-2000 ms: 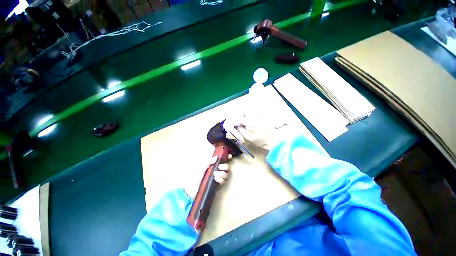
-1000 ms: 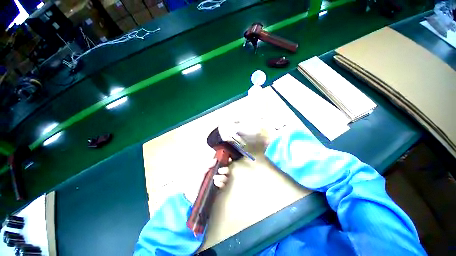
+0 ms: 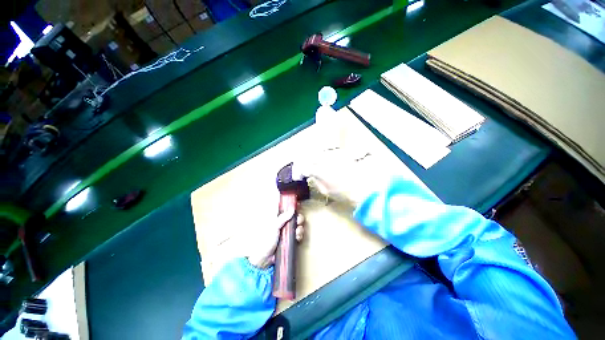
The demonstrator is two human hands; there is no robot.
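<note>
The dark red handheld appliance (image 3: pixel 286 246) stands out against the tan cardboard work board (image 3: pixel 345 229), its dark head at the top and its long handle towards me. My left hand (image 3: pixel 268 240) is closed around the upper handle, with fingertips showing on its right side. My right hand (image 3: pixel 332 189) is at the right side of the head, its fingers near or touching it. It is washed out by glare, and I cannot tell whether it holds anything. A white bottle with a round top (image 3: pixel 327 96) stands at the board's far corner.
Pale strips (image 3: pixel 434 103) and stacked brown cardboard sheets (image 3: pixel 524 80) lie at the right. Another appliance (image 3: pixel 338 51) and small dark parts (image 3: pixel 347 80) lie on the green conveyor (image 3: pixel 219 126). Black cylinders (image 3: pixel 33 306) lie on a white board at lower left.
My left hand has turned the appliance so its handle is more upright in view. The narrow pointed item seen beside the head before no longer shows. The conveyor parts have shifted left in view.
</note>
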